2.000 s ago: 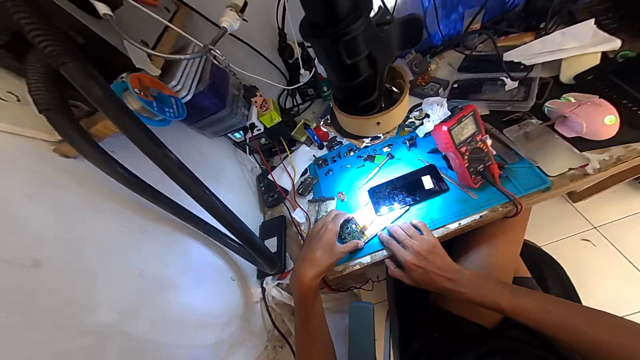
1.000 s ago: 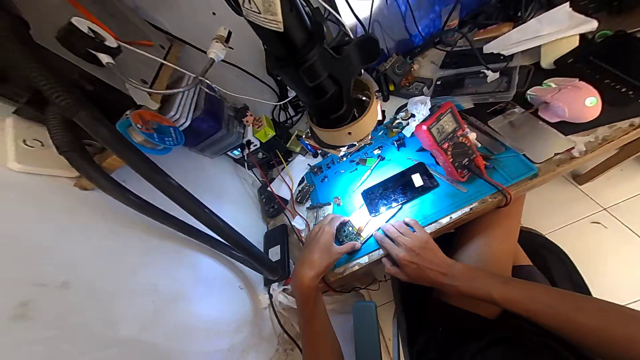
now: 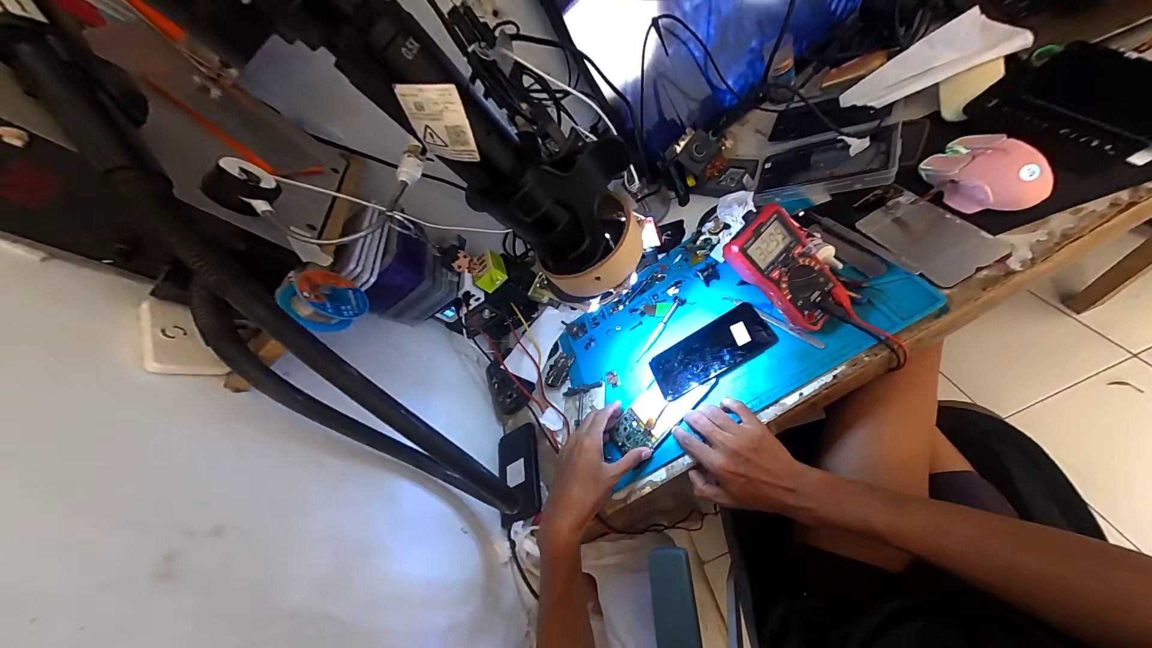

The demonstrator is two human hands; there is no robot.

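Observation:
My left hand (image 3: 589,466) is curled round a small green circuit board (image 3: 633,433) at the near left edge of a blue work mat (image 3: 801,371), thumb and fingers at its sides. Just right of the board, my right hand (image 3: 740,454) rests on the mat's near edge with fingers bent; a thin dark tool or lead (image 3: 686,416) runs by its fingertips, and whether it is gripped I cannot tell. Beyond both hands lies a black smartphone (image 3: 713,351) with a white sticker. A pale slender tool (image 3: 661,326) and small loose parts are behind it.
A microscope head with a tan ring (image 3: 596,270) hangs over the mat's back left. To the right are a red multimeter (image 3: 785,265) with leads, a metal plate (image 3: 933,241) and a pink mouse-like object (image 3: 988,173). Black hoses (image 3: 360,378) cross the left; thin wires run beside the mat.
The view has shifted, showing more of the microscope and the back of the bench. Both hands stay in about the same place by the board and the mat's edge.

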